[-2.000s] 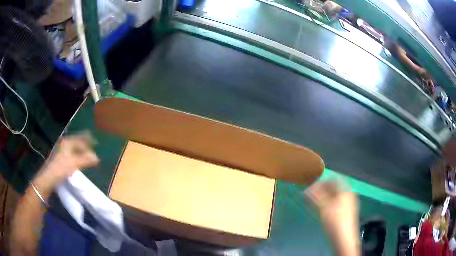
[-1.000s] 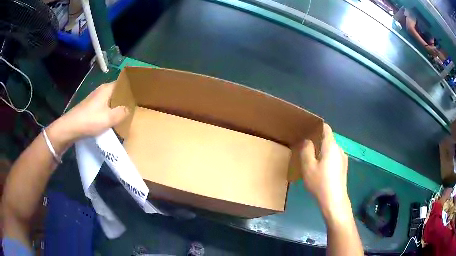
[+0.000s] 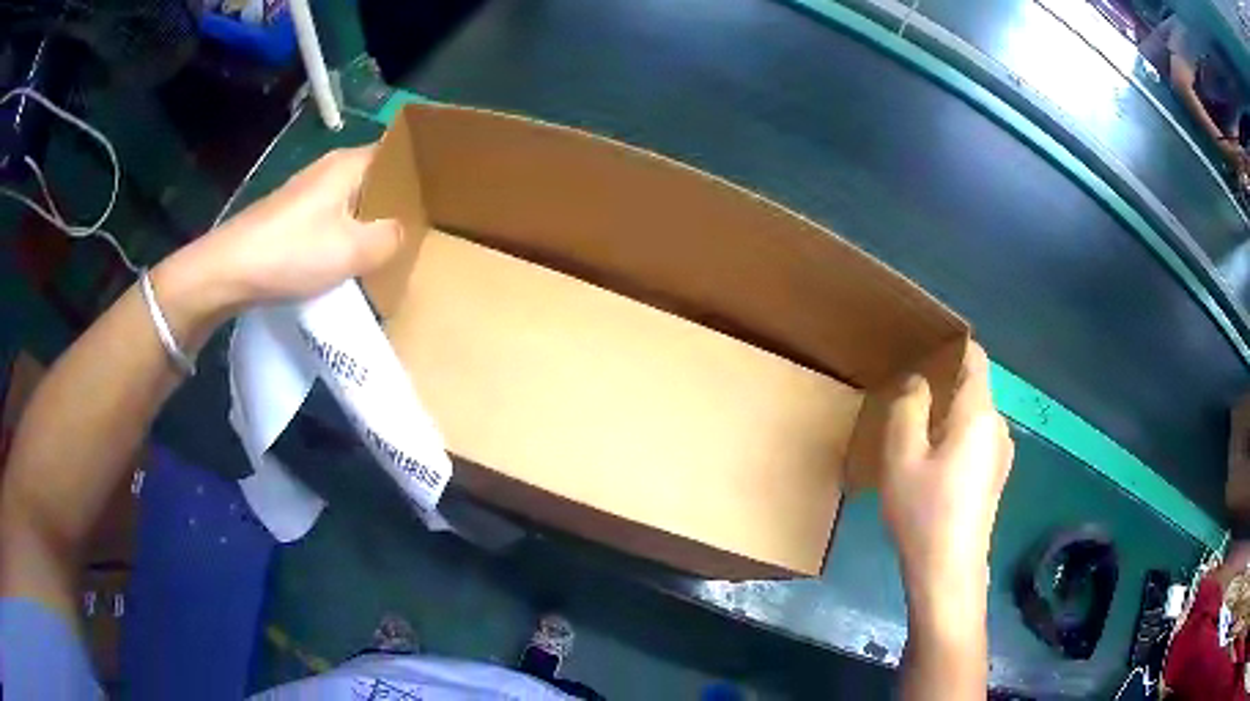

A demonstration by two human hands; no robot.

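Note:
A brown product carton [image 3: 644, 397] lies on the dark green side table, its plain top face up. Its tuck flap [image 3: 658, 240] stands up along the far edge, with the end parts bent toward me. My left hand [image 3: 322, 226] holds the flap's left end, thumb inside. A white label strip with rows of barcodes [image 3: 368, 397] hangs curling from under my left hand, over the carton's left end. My right hand [image 3: 946, 459] grips the flap's right end, thumb inside.
A dark conveyor belt [image 3: 768, 123] runs behind the green edge rail [image 3: 1097, 455]. A black tape-like ring [image 3: 1067, 589] lies on the table at right. A blue object [image 3: 199, 589] stands low left. Another person's arm [image 3: 1199, 103] shows far right.
Both hands have come from beside the carton onto the ends of the flap. The flap has gone from lying back to standing up. Carton and hands have shifted slightly right in view.

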